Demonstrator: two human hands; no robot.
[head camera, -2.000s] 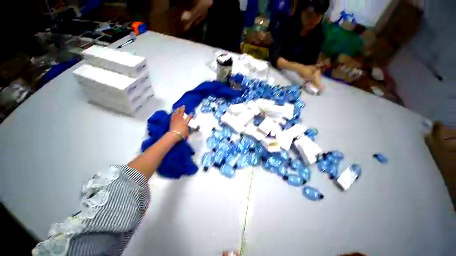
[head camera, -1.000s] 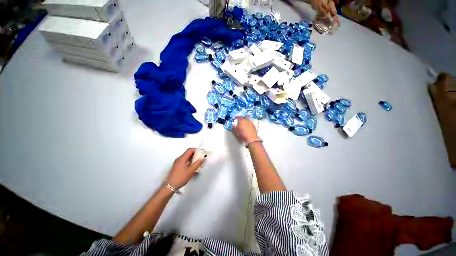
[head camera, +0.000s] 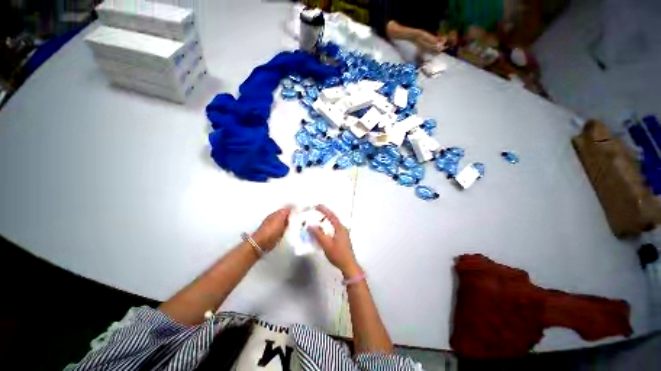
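A small white carton (head camera: 303, 233) is held between my two hands above the near middle of the table. My left hand (head camera: 273, 227) grips its left side. My right hand (head camera: 333, 238) is on its right side, with fingers over its face. A faint bluish patch shows at the carton under my right fingers; whether it is a blue item is too blurred to tell. Beyond my hands lies a heap of blue coiled items (head camera: 391, 161) in clear film, with loose white cartons (head camera: 371, 118) on top.
Blue cloth (head camera: 246, 138) lies left of the heap. Stacked cartons (head camera: 141, 61) stand at the far left. A dark and silver cylinder (head camera: 312, 30) stands behind the heap. A rust-brown cloth (head camera: 500, 311) lies near right, a brown carton or bag (head camera: 614, 181) far right. Another person's arm (head camera: 413, 35) reaches in behind.
My right hand has moved back from the heap to the carton, and both hands are now together on it. The view has tilted up slightly.
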